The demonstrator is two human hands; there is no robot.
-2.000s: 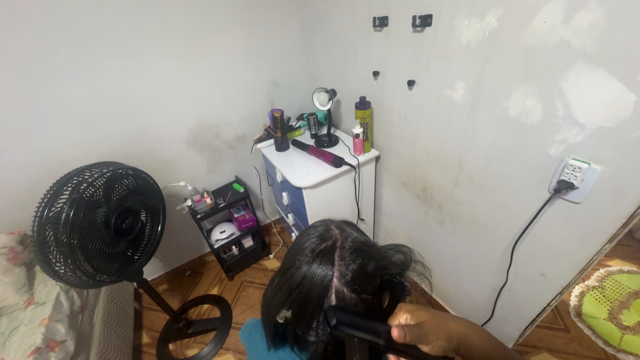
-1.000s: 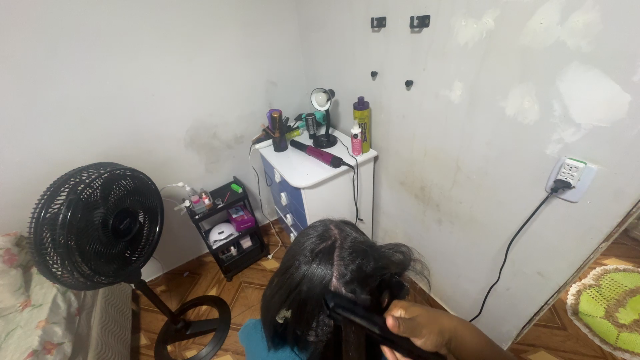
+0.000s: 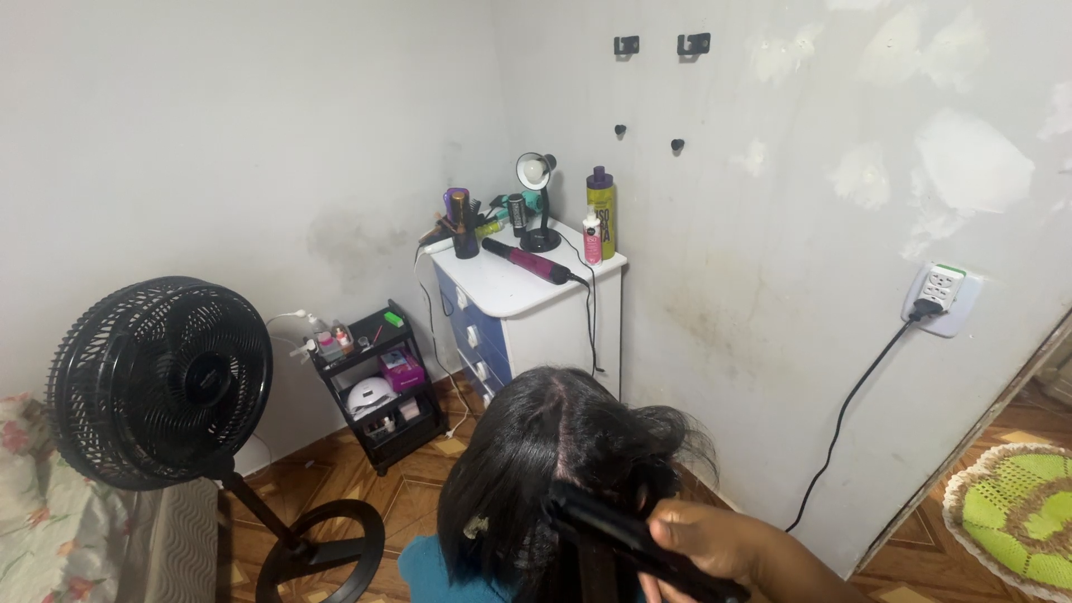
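Observation:
At the lower middle is the head of a seated person with dark, parted hair (image 3: 511, 452), seen from above and behind, wearing a blue top (image 3: 444, 574). From the lower right my right hand (image 3: 712, 540) comes in, closed around a black hair straightener (image 3: 615, 532). The tip of the straightener lies against the hair near the parting, at the back of the head. Whether a strand is clamped between its plates is hard to tell. A small light hair clip (image 3: 476, 527) sits in the hair on the left side. My left hand does not show.
A black pedestal fan (image 3: 201, 381) stands left, beside a bed (image 3: 92, 536). Behind are a black shelf cart (image 3: 394, 452) and a white-and-blue drawer unit (image 3: 502, 289) bearing a hot-air brush (image 3: 528, 261), lamp (image 3: 540, 239) and bottles. A cord (image 3: 846, 410) runs from the wall outlet (image 3: 938, 289).

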